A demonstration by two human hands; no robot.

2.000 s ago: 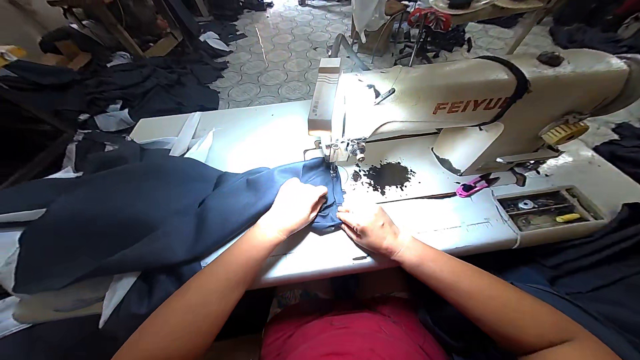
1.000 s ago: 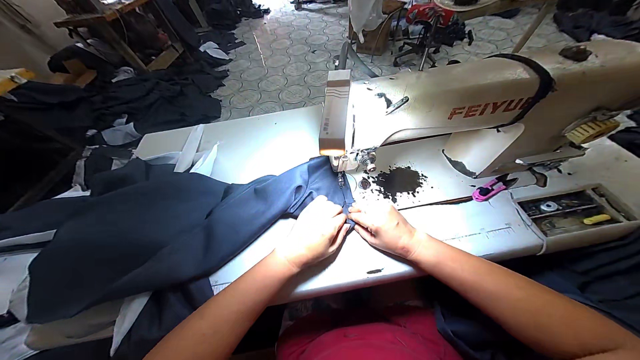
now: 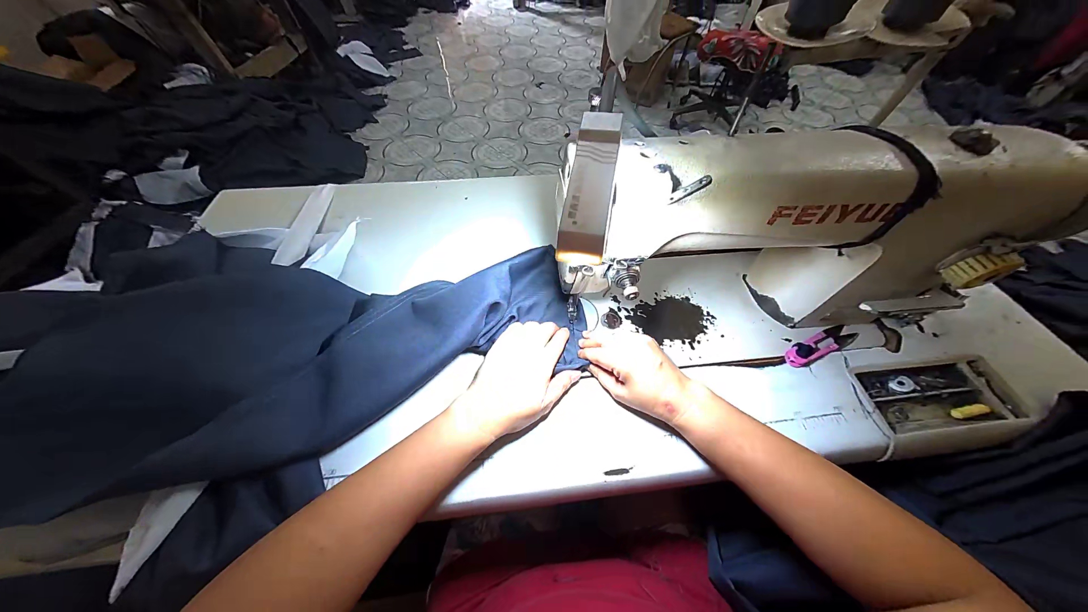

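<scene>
Dark navy fabric [image 3: 399,340] lies across the left of the sewing table, its right end under the presser foot [image 3: 573,308] of a Feiyue sewing machine [image 3: 765,187]. My left hand [image 3: 520,374] rests on the cloth just in front of the needle area, fingers bent over it. Opposite, my right hand [image 3: 633,370] pinches the fabric's right edge between thumb and fingers. Both thumbs nearly meet at the near edge of the cloth. A lit lamp [image 3: 588,187] on the machine head shines on the work.
Pink thread snips [image 3: 812,347] lie right of my right hand, near an open compartment [image 3: 935,395] with a bobbin [image 3: 901,384]. Dark lint [image 3: 671,319] is heaped beside the needle plate. White strips [image 3: 306,225] lie at the table's back left. Dark cloth piles [image 3: 255,136] cover the floor beyond.
My left hand has shifted from on top of the cloth by the presser foot toward its near edge, beside my right hand. The right hand stays at the fabric's edge.
</scene>
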